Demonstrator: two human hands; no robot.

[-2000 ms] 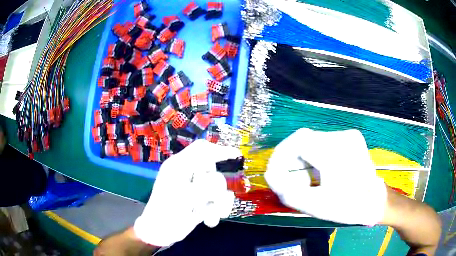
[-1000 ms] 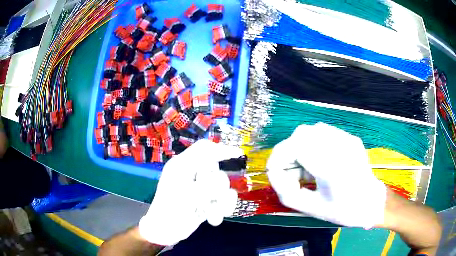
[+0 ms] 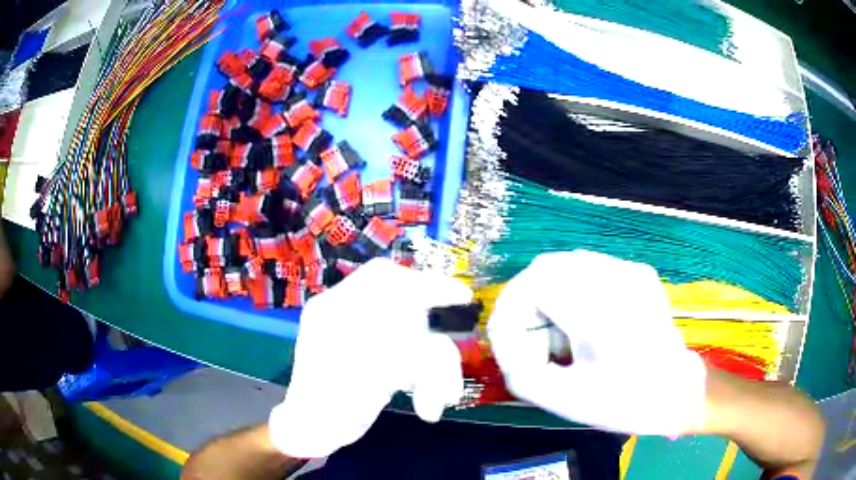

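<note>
My left hand, in a white glove, holds a red and black connector housing between thumb and fingers, just past the tray's lower right corner. My right hand, also gloved, is right beside it over the yellow and red wires. Its thumb and fingers are curled around a thin dark piece, seemingly a wire; most of it is hidden by the glove. The hands are very close at the housing. I cannot tell whether a wire is in the housing.
A blue tray holds many loose housings. The wire rack on the right holds white, blue, black, green, yellow and red wires. Finished harnesses lie left of the tray; more show at the far right edge. A blue bag-like thing shows below left.
My left hand has moved slightly right with the housing, which is turned a little. My right hand has moved slightly left and down, so the hands are closer.
</note>
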